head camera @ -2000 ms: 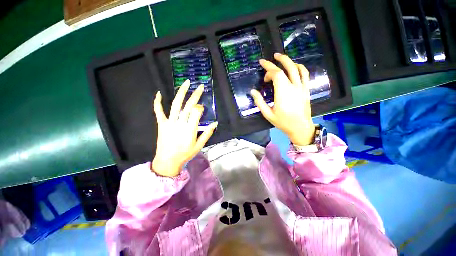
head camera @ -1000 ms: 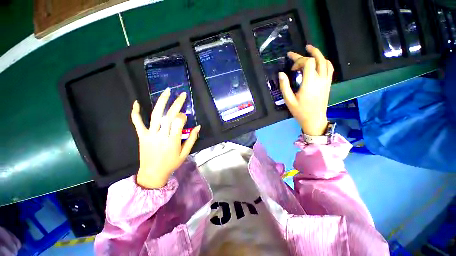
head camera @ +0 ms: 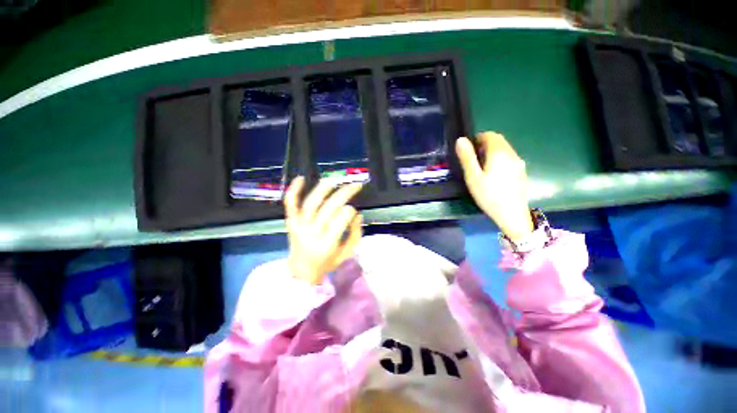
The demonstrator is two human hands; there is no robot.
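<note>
A long matte black foam tray (head camera: 179, 211) lies on the green bench. Its leftmost pocket is empty; the other three each hold a dark-screened smartphone: left (head camera: 262, 145), middle (head camera: 338, 133) and right (head camera: 418, 133). Small red patches show at the lower edges of the screens, with a green one on the middle phone. My left hand (head camera: 323, 226) is at the tray's near edge, fingers spread, fingertips near the bottoms of the left and middle phones; contact is unclear. My right hand (head camera: 499, 179) is at the tray's right end, thumb and fingers apart, fingertips partly blurred, holding no phone.
Another black tray (head camera: 626, 113) with phones lies to the right on the green bench (head camera: 529, 89). A brown board (head camera: 388, 14) runs behind the pale edge. Below the bench are a black case (head camera: 174, 294), a blue stool (head camera: 97, 302) and blue fabric (head camera: 675, 258) at right.
The view has turned, so the tray looks level. The screens went from green-lined lists to dark with red patches. My right hand left the right phone for the tray's end; my left moved towards the near edge.
</note>
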